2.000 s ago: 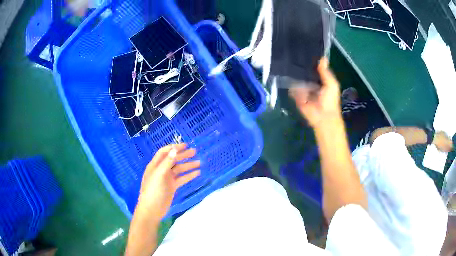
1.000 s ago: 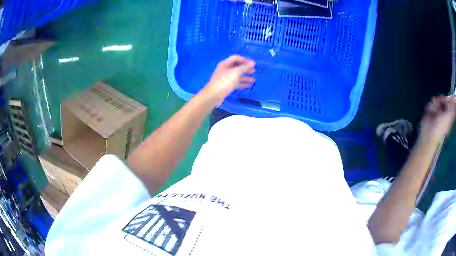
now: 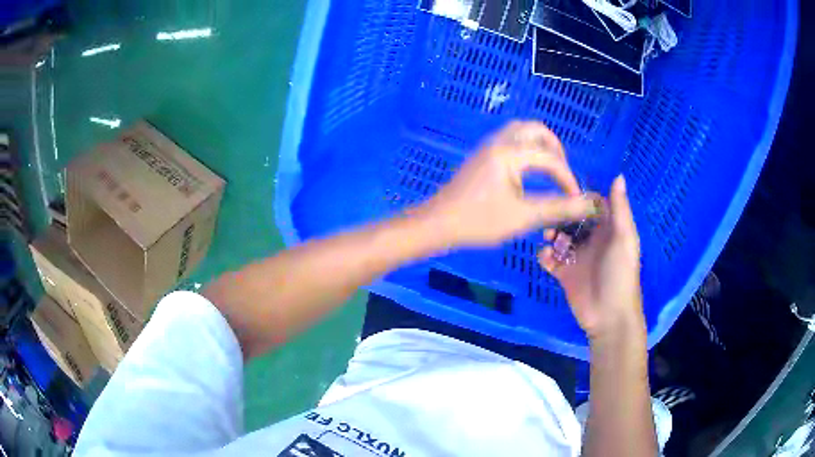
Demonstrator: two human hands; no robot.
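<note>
My left hand (image 3: 514,192) is over the near part of the large blue crate (image 3: 295,143), thumb and fingertips meeting my right hand (image 3: 603,259). Small dark and pinkish pieces, possibly binder clips (image 3: 569,241), sit bunched in the fingers of my right hand, palm up. My left fingertips touch these pieces; whether they grip one is blurred. Solar panels (image 3: 585,61) with white cords lie in the far part of the crate, cut off by the top edge. A small pale piece (image 3: 497,96) lies on the crate floor.
An open brown carton (image 3: 147,201) stands on the green floor (image 3: 259,54) at the left, with more cartons beside and under it. A dark shoe with white stripes (image 3: 706,308) is right of the crate. A bench edge (image 3: 768,393) shows at the lower right.
My right hand has come in from the far right to meet my left hand over the crate. My left hand has moved right. The panel held earlier in my right hand is gone from it.
</note>
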